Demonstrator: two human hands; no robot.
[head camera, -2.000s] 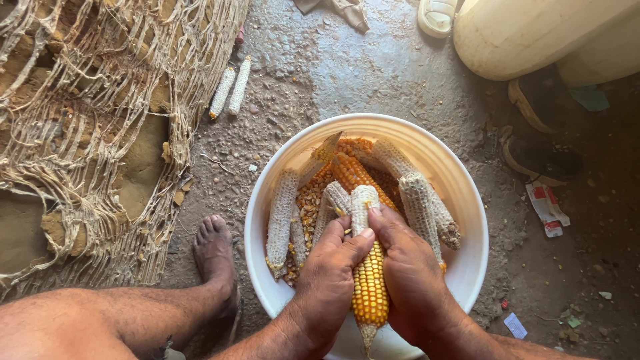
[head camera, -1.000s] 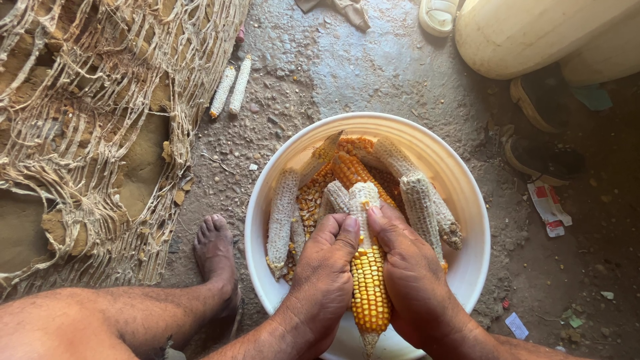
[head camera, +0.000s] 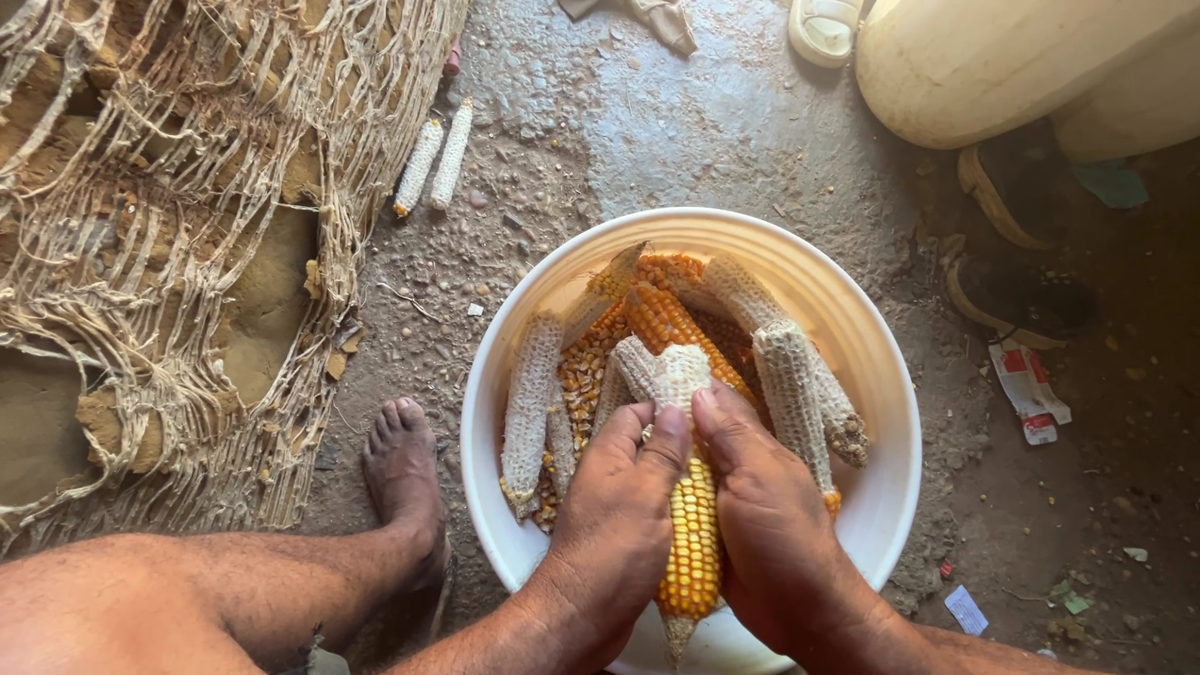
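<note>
Both my left hand (head camera: 614, 516) and my right hand (head camera: 773, 516) grip one partly shelled corn ear (head camera: 692, 548) over a white plastic bucket (head camera: 905, 450). The ear's far end is bare pale cob; yellow kernels cover the part nearer me. My thumbs press where bare cob meets kernels, and my palms hide its sides. Inside the bucket lie several bare corncobs (head camera: 792, 403), an orange corn ear (head camera: 670, 323) with its kernels on, and loose kernels (head camera: 583, 375).
Two bare cobs (head camera: 452, 155) lie on the rough ground beside a frayed fibre net (head camera: 216, 187) at left. My bare foot (head camera: 403, 459) is left of the bucket. Cream plastic containers (head camera: 984, 66), dark shoes (head camera: 1022, 291), a light sandal (head camera: 825, 28) and a torn wrapper (head camera: 1027, 384) are at right.
More bare cob shows at the far end of the held ear than two seconds ago, and my thumbs have shifted slightly along it toward me.
</note>
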